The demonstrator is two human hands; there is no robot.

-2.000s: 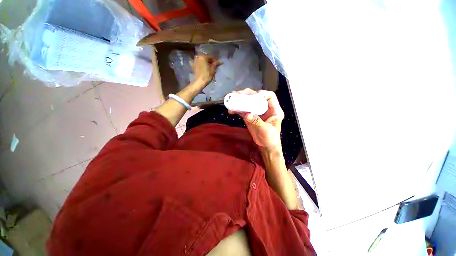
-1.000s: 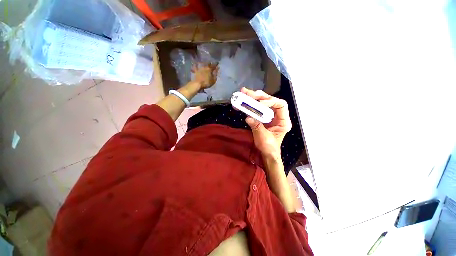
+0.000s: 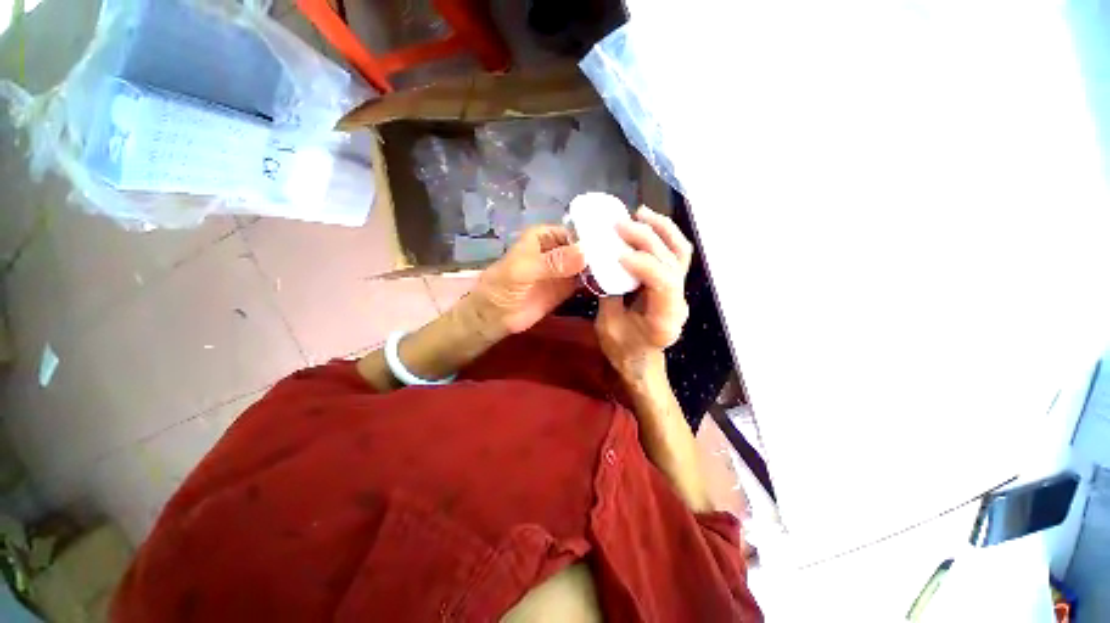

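Observation:
A white charging case (image 3: 603, 243) with rounded ends is held over the lap, its broad white face turned up. My right hand (image 3: 649, 282) grips it from the right, fingers over its face. My left hand (image 3: 533, 282) touches its left edge with thumb and fingertips. A thin dark line shows at the case's lower left edge. Whether the case is open cannot be told. Beyond the hands, a brown carton (image 3: 402, 201) on the floor holds crumpled clear and white wrap (image 3: 554, 158).
The white bench top (image 3: 901, 268) is at right, with a phone (image 3: 1029, 509) and a thin yellow-green stick (image 3: 931, 591). A clear plastic bag (image 3: 207, 152) holding a bin lies at upper left. Orange stool legs (image 3: 408, 55) stand behind the carton.
My left hand has come out of the carton to the case. My right hand has moved slightly left and turned the case, so its broad white face shows instead of its slotted side.

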